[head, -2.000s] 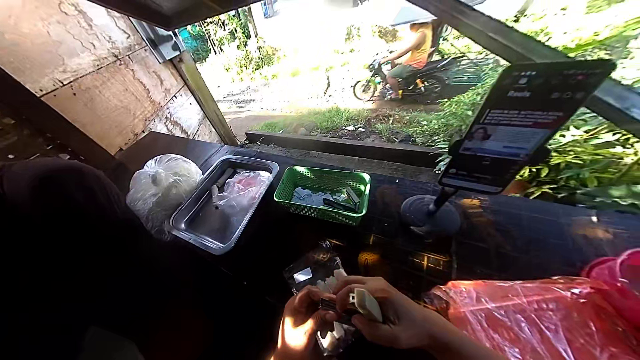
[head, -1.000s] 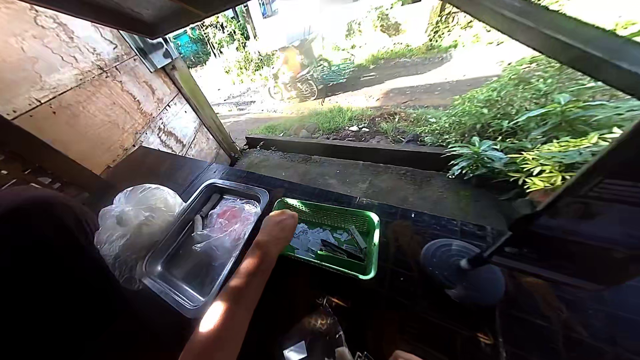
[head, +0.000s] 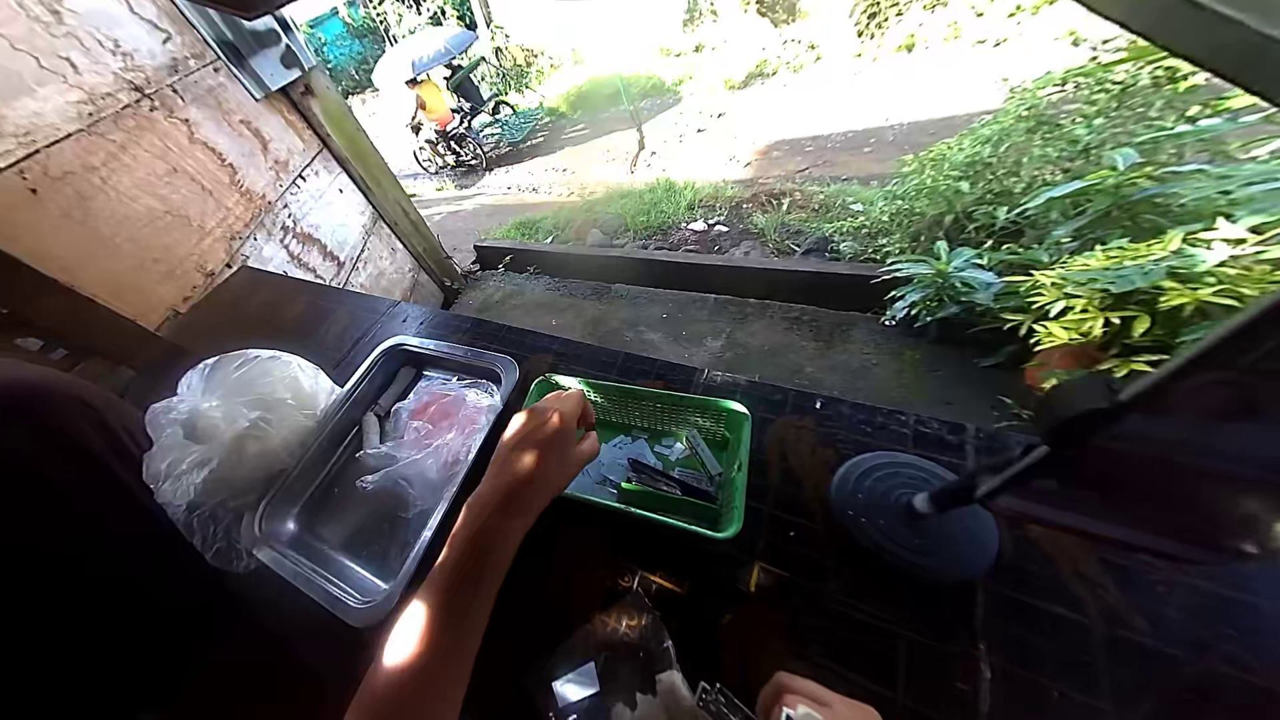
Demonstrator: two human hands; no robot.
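My left hand (head: 545, 445) reaches over the left end of a green plastic basket (head: 740, 450), its fingers curled; whether they pinch anything is hidden. Inside the basket lie small pale paper pieces (head: 625, 455) and several dark and pale narrow items (head: 675, 480). At the bottom edge my right hand (head: 815, 695) is partly cut off by the frame, with a small white object (head: 802, 712) at its fingers. Just left of it are a dark metallic item (head: 722, 702) and a clear plastic bag (head: 630, 650) with pale pieces in it.
A stainless steel tray (head: 340, 540) holds a clear bag (head: 430, 430) with pinkish contents. Beside it sits a tied plastic bag (head: 235, 430). A phone stand's round base (head: 912, 515) is at the right. Outside, a person (head: 432, 103) is on a motorcycle (head: 450, 148) with an umbrella (head: 425, 55).
My left hand has left the right hand's side, where both were together two seconds ago, and is over the green basket. The view has shifted, and the red plastic bag has gone out of it.
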